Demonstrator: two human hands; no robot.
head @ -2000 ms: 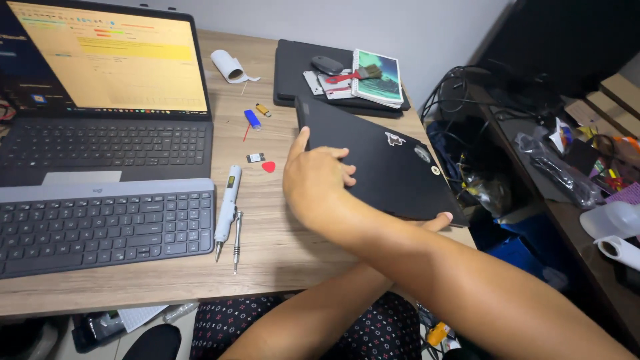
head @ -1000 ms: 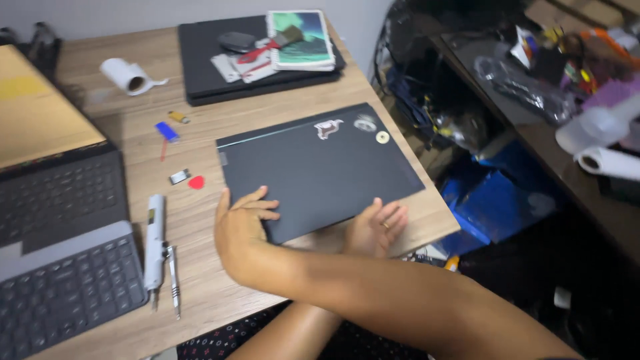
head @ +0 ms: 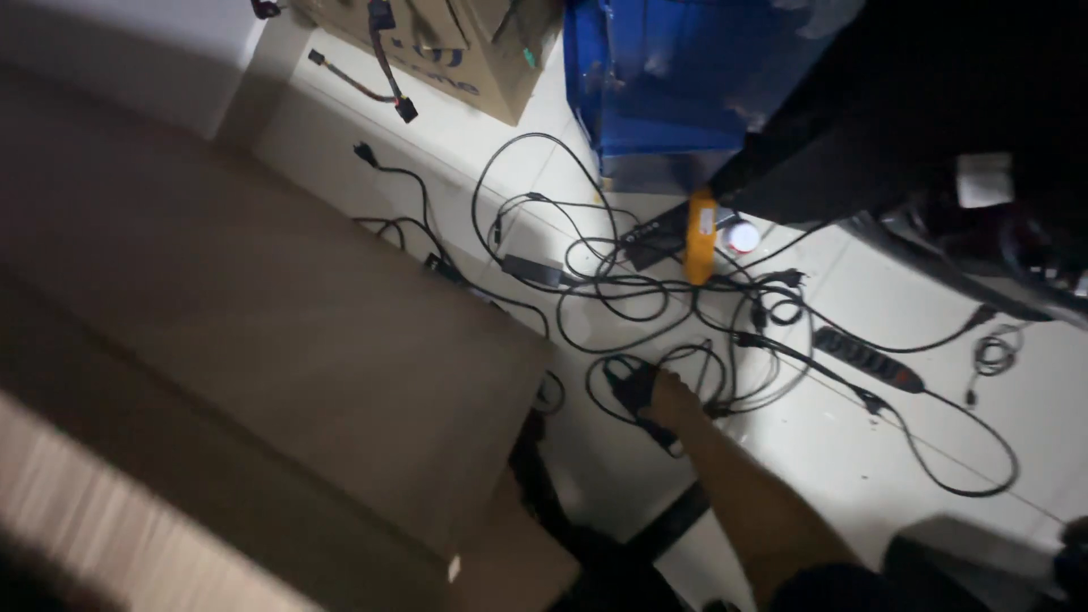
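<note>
Low near the floor, my right hand [head: 671, 399] is closed around a dark object [head: 633, 387], perhaps a power adapter or a bundled cable; blur hides its exact kind. Loops of black cable [head: 612, 319] lie beside and beyond the hand on the pale tiled floor. A black power brick [head: 532, 270] rests among them, up and left of the hand. To the right of the hand is a black power strip [head: 867, 359] with its cord. My left hand does not show.
The desk [head: 280, 340] fills the left side. A cardboard box [head: 476, 68] and a blue container [head: 654, 85] stand at the top. An orange object [head: 701, 238] and a white-capped container [head: 742, 237] sit by the cables. Dark furniture or bags occupy the upper right.
The view has swung from the desktop down to the floor. Both hands were at the closed dark laptop; now the right hand is down among the cables and the left is out of view.
</note>
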